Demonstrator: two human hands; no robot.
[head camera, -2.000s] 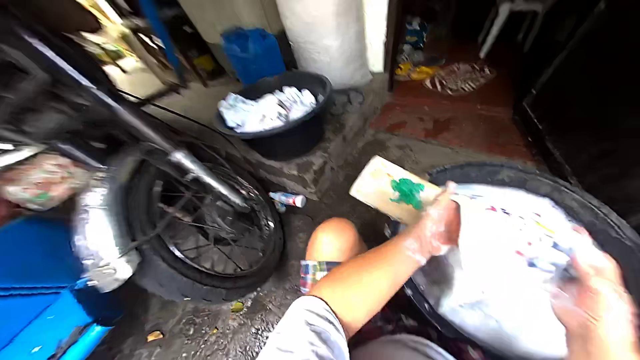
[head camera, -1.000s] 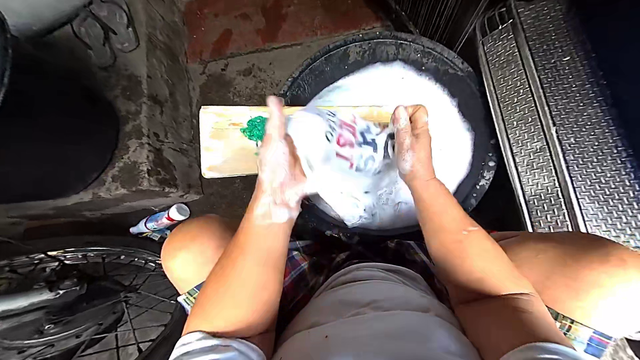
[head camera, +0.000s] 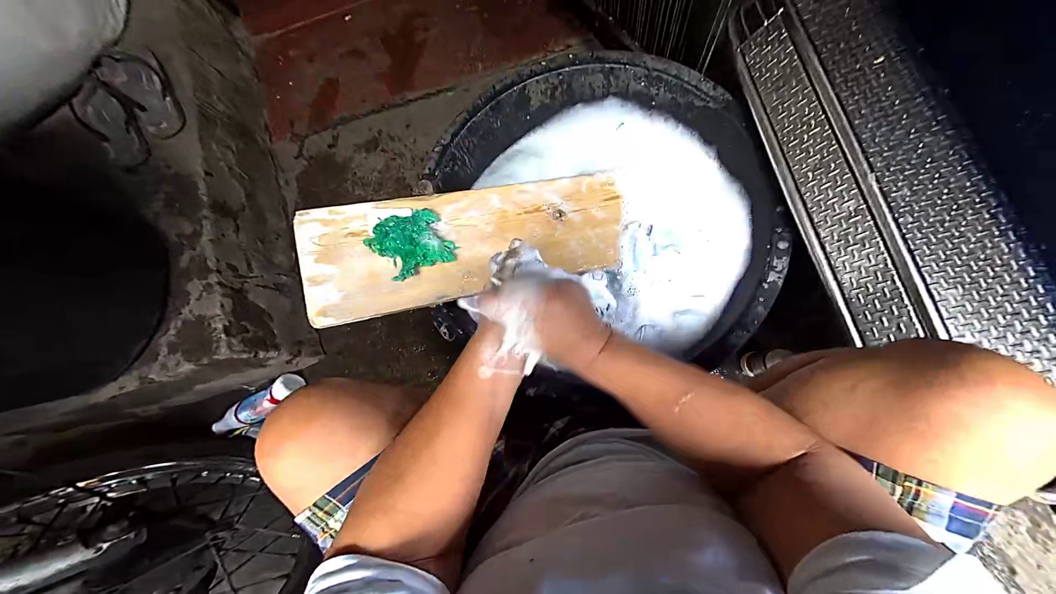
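Note:
A wooden board (head camera: 495, 219) lies tilted across the left rim of a round black tub (head camera: 767, 272) filled with white suds (head camera: 685, 173). On the board's left part sits a tangle of green scrubbing fibre (head camera: 410, 241). My left hand (head camera: 507, 318), coated in foam, and my right hand (head camera: 565, 318) are pressed together at the board's near edge, closed on a wet soapy cloth (head camera: 524, 264) with dark print. Part of the cloth trails into the suds. Blur hides how the fingers overlap.
A ridged metal ramp or step (head camera: 841, 165) runs along the right. At left are a dark tub (head camera: 74, 280), slippers on the ledge (head camera: 128, 103), a white and blue tube or bottle (head camera: 257, 404) by my knee, and a spoked motorcycle wheel (head camera: 206, 528).
My hands have come together; one second ago they were apart, with printed cloth spread between them. The board now shows more of its length, and the view has swung down since two seconds ago.

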